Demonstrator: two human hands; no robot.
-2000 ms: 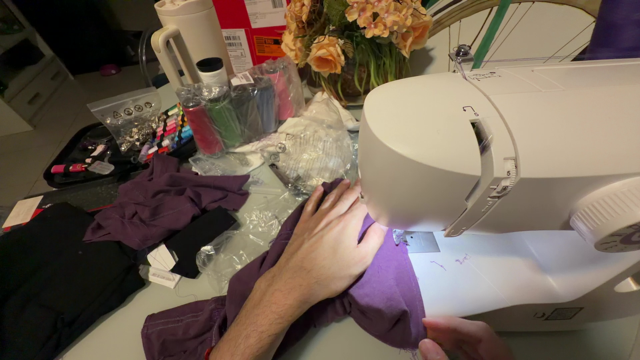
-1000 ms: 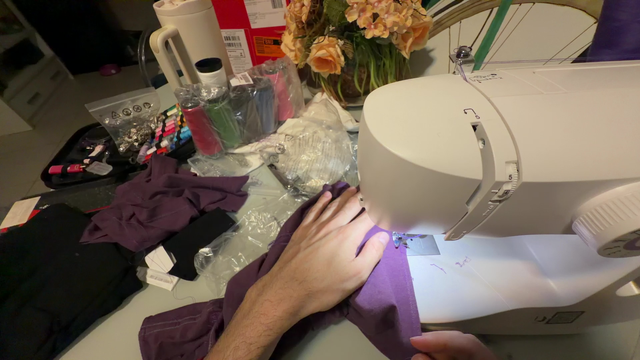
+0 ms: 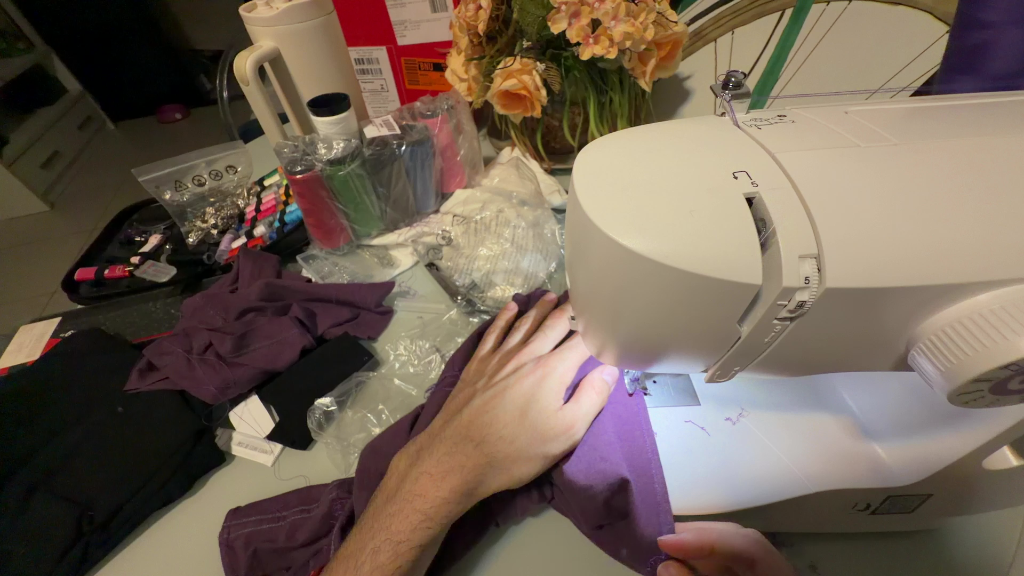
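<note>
Purple fabric (image 3: 616,472) lies on the bed of a white sewing machine (image 3: 680,240), its right edge running beside the metal needle plate (image 3: 674,390). My left hand (image 3: 528,392) rests flat on the fabric, fingers slightly spread, left of the machine's head. At the lower edge of the view, my right hand (image 3: 720,550) pinches the fabric's near corner between thumb and finger; part of this hand is cut off. The needle and presser foot are mostly hidden by the machine's head. Short purple thread scraps (image 3: 738,417) lie on the machine bed.
Crumpled clear plastic (image 3: 496,240), bagged thread spools (image 3: 348,192), a sewing kit (image 3: 120,264) and a beige pitcher (image 3: 296,48) stand beyond. At left lie dark purple cloth (image 3: 264,320) and black cloth (image 3: 80,440). Artificial flowers (image 3: 576,64) stand behind the machine head.
My right hand has moved slightly down from one second ago, still on the fabric's corner. The left hand stays on the cloth with little change.
</note>
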